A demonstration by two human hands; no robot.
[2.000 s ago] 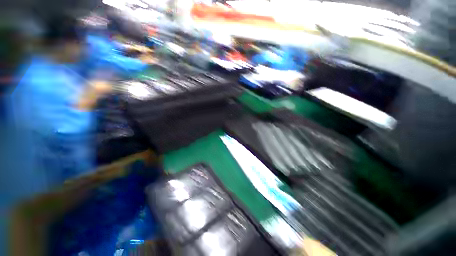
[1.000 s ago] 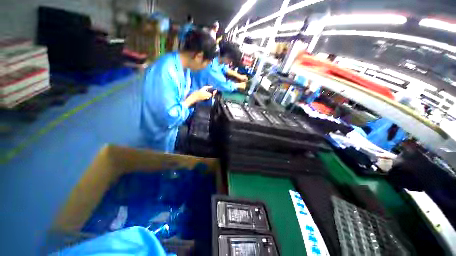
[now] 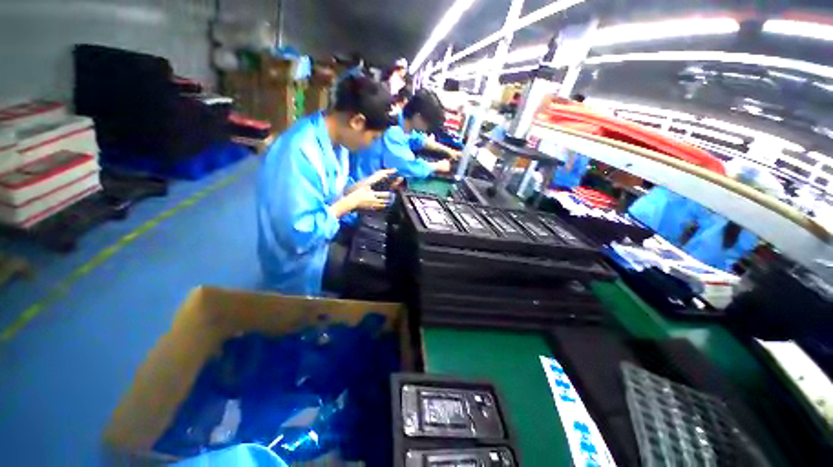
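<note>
Neither of my hands is in view; only a blue sleeve [image 3: 233,456] shows at the bottom edge. A black carrying tray [image 3: 398,410] lies at the bottom centre on the green mat [image 3: 484,358]. It holds an open phone unit [image 3: 449,413], with part of another below it, cut off by the edge. Right of the tray lies a white liner strip [image 3: 574,415] with blue shapes. A clear blister tray [image 3: 680,421] with a grid of cells lies further right on a black sheet [image 3: 589,356].
An open carton [image 3: 173,360] holding crumpled blue film [image 3: 274,383] stands left of the tray. Stacked black phone trays [image 3: 511,283] stand behind the mat. People in blue smocks [image 3: 297,201] work beyond. A white shelf edge [image 3: 694,178] slants at the right. White boxes [image 3: 55,169] stand far left.
The view has steadied and shifted slightly, so the carton and bench things sit a little lower. The blue sleeve has dropped mostly out of the picture. The nearest co-worker's hands have moved slightly.
</note>
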